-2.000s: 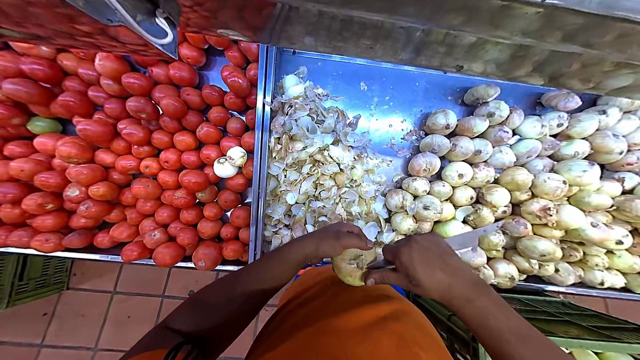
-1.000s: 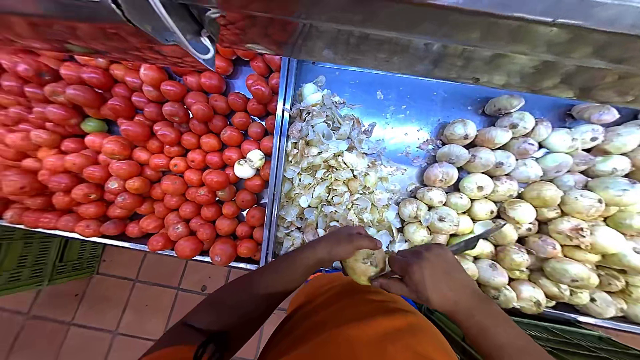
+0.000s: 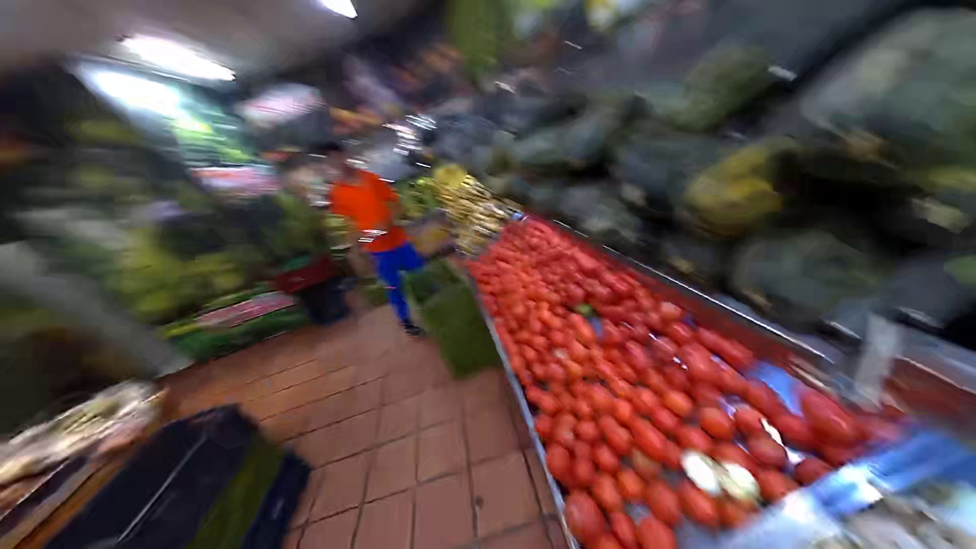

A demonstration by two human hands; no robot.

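Note:
Neither of my hands shows in the view of now, so what they hold is hidden. Red tomatoes (image 3: 648,366) fill a long metal display bin on the right. Pale peeled onions (image 3: 701,473) lie among the tomatoes near the bin's near end. A metal divider (image 3: 793,518) borders them at the lower right, with blurred onion skins (image 3: 892,526) beyond it. The picture is heavily smeared by motion.
A person (image 3: 370,206) in an orange shirt and blue trousers stands farther down the aisle beside green crates (image 3: 457,320). Tiled floor (image 3: 396,442) runs between the bin and a dark crate (image 3: 175,480) at lower left. Blurred produce lines both sides.
The view has swung far to the left and up, along the aisle. My hands, the onion and the knife, seen in the earlier frames, are out of view.

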